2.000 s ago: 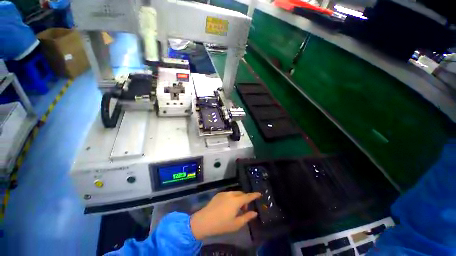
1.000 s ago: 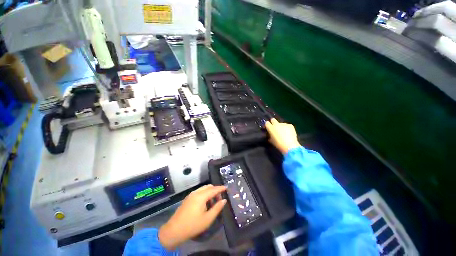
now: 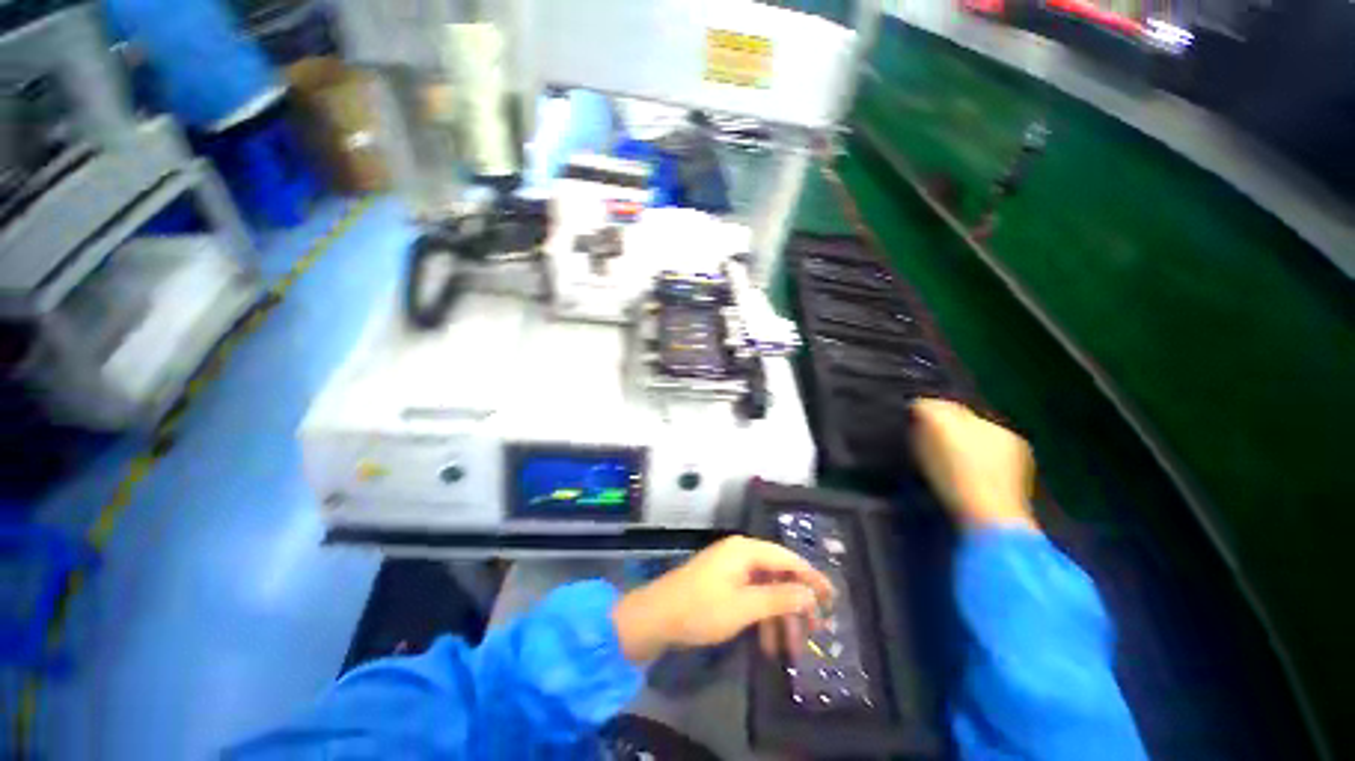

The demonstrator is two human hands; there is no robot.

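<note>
A black phone body (image 3: 826, 654) with small white, silver and orange marks lies in a pocket of the near black tray (image 3: 765, 699). My left hand (image 3: 728, 598) is over its left side, thumb and forefinger close together; blur hides whether they hold a small part. My right hand (image 3: 973, 464) is curled at the near right corner of the far black tray (image 3: 862, 402), its fingertips on the edge. The far tray's rear pockets hold dark, shiny pieces. Another phone body (image 3: 691, 339) sits in the machine's right fixture.
The white machine (image 3: 491, 372) stands ahead with its gantry, lit control screen (image 3: 577, 485) and center unit. A dark fixture (image 3: 498, 231) and cable chain (image 3: 428, 283) are at its left. A green wall (image 3: 1144, 283) runs along the right. A shelf rack and a seated person's blue smock are at far left.
Since the first frame, my right hand has come into view at the far tray, which now looks filled and stacked higher. My left fingers have drawn together over the phone body. The view has swung.
</note>
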